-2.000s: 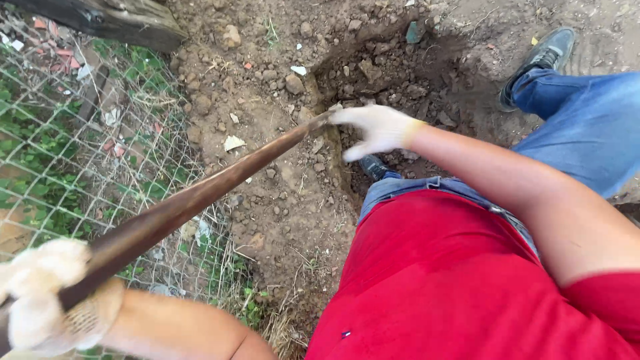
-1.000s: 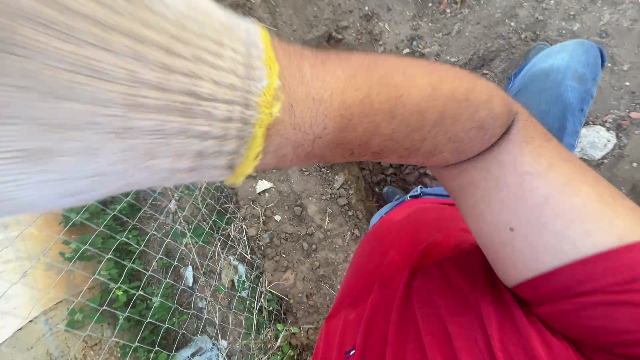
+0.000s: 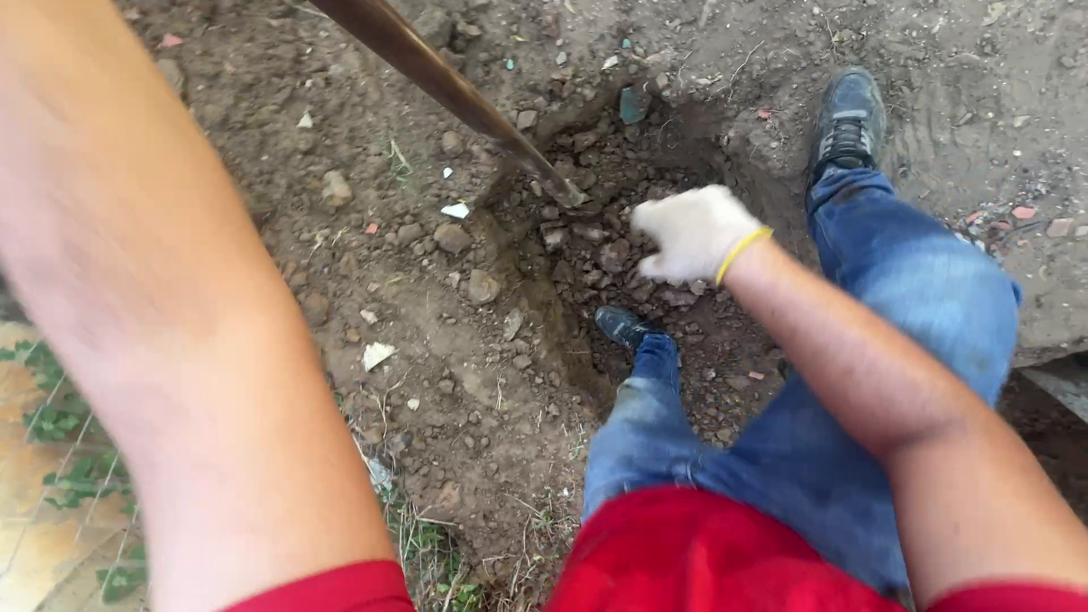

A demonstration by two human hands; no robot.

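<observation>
A long brown bar or pole (image 3: 450,85) slants in from the top edge, and its lower end points into a dug hole of loose, lumpy soil (image 3: 595,255). To the right of that end is my right hand (image 3: 701,234) in a white knit glove with a yellow cuff edge, apart from the pole, fingers partly curled, slightly blurred, holding nothing visible. My left forearm rises along the left side, but my left hand is beyond the top of the view, so its hold on the pole is hidden.
One shoe (image 3: 625,325) stands in the hole, the other (image 3: 850,123) on the ground at its right. Stones (image 3: 452,238) and pale shards (image 3: 377,355) lie left of the hole. Wire mesh fence (image 3: 81,476) with green leaves is at lower left. A dark gap shows at lower right.
My right hand was at the pole's end two seconds ago and is now apart from it. My left hand has gone out of view upward. The pole now slants from the top instead of from lower left.
</observation>
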